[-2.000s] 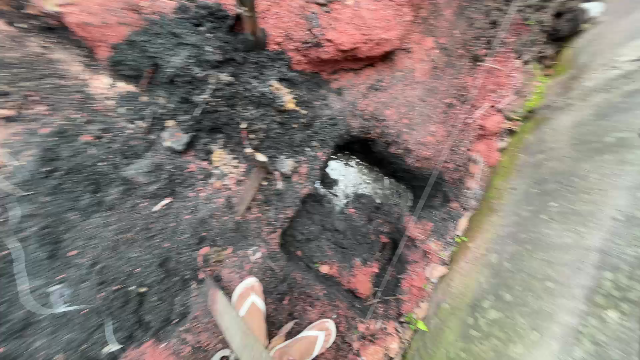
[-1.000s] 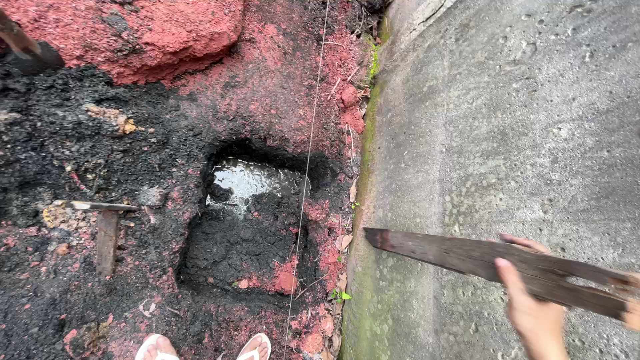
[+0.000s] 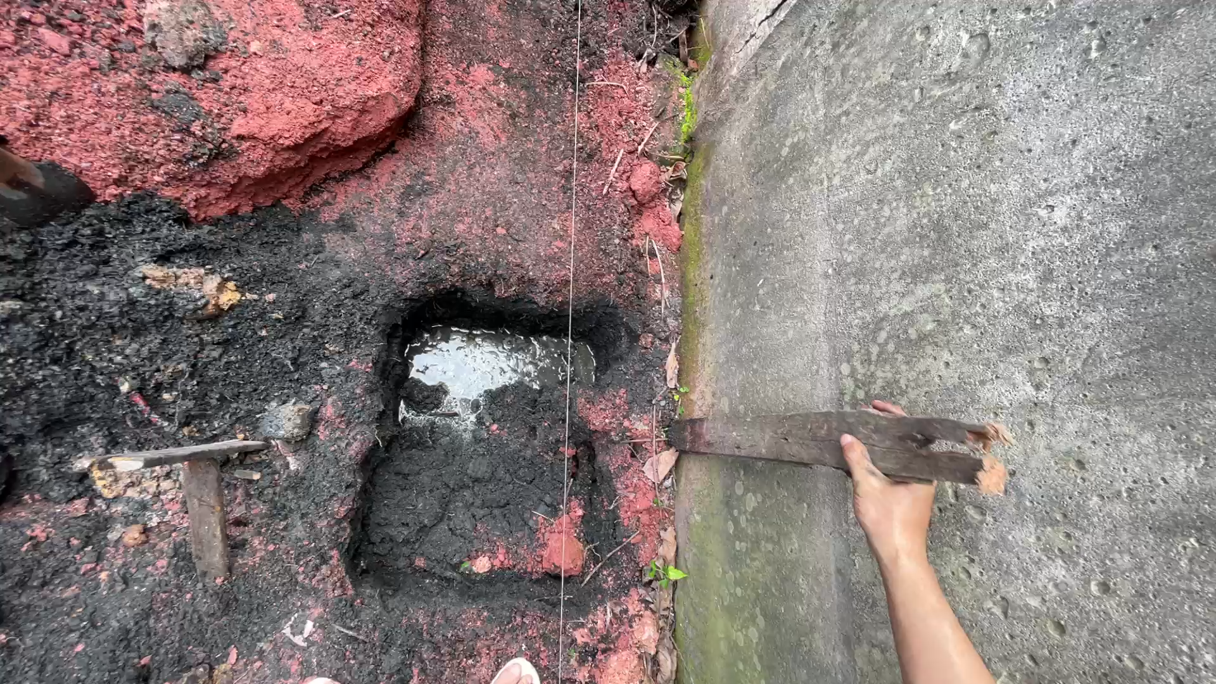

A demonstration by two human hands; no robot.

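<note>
My left hand [image 3: 891, 513] grips a weathered wooden board [image 3: 769, 437], thumb on top and fingertips at its far edge. The board lies crosswise before the grey concrete surface, its left tip over the mossy edge and its right end splintered. Whether it touches the concrete I cannot tell. My right hand is out of view. Left of the board is a squarish hole [image 3: 446, 513] dug in dark soil, with shiny wet liquid [image 3: 475, 361] in its upper part. A thin string [image 3: 573, 237] runs above the hole from top to bottom of the view.
Concrete [image 3: 1026, 237] fills the right side. A large red earth lump [image 3: 285, 104] stands upper left, near a dark tool end [image 3: 43, 190]. A T-shaped tool with a wooden handle [image 3: 206, 518] lies on the soil at left. A sandalled foot [image 3: 516, 673] shows below the hole.
One second ago both hands were at the board; now only my left hand shows on it. The board's splintered right end has come into view.
</note>
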